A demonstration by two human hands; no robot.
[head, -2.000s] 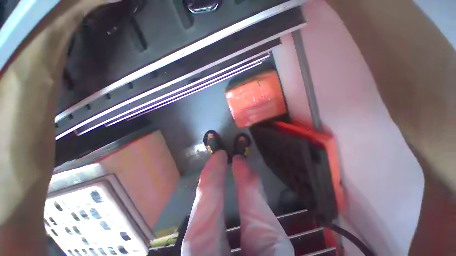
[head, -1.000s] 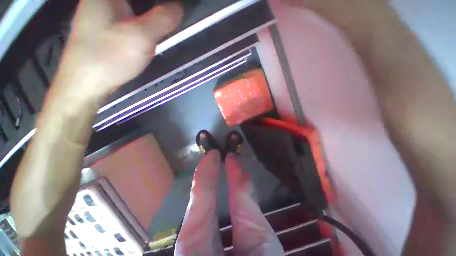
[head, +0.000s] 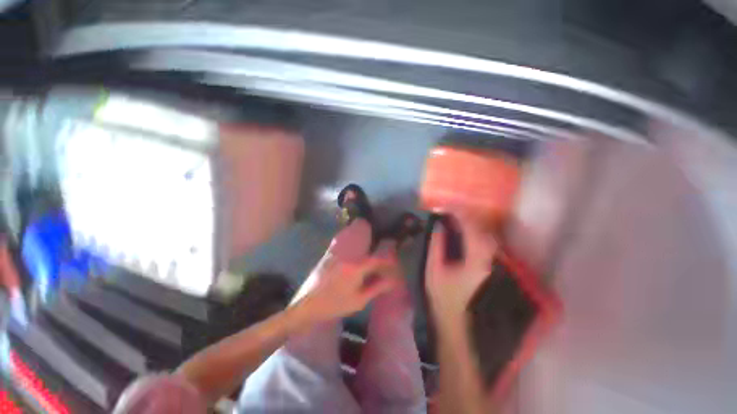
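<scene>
The frame is blurred by motion. My right hand (head: 459,267) is in front of my legs, right of centre. Its thumb and fingers are around a small dark object (head: 449,239), too blurred to name surely. A dark curved line runs down beside this hand. My left hand (head: 347,287) is at the centre over my thighs, fingers curled. I see nothing in it, but blur hides the fingertips. The two hands are apart. A white compartment tray (head: 133,194) lies at the left, its pockets washed out by glare.
Rack shelves with white edges (head: 339,50) cross the top. A tan carton (head: 260,182) is beside the tray. An orange-red block (head: 470,179) and a black panel with orange-red edge (head: 505,323) are by the pale wall (head: 654,275). A blue stool (head: 50,249) is far left.
My left hand has come down from the shelf to in front of my legs. My right hand has come into view beside it with a dark object. The view has turned, showing more on the left.
</scene>
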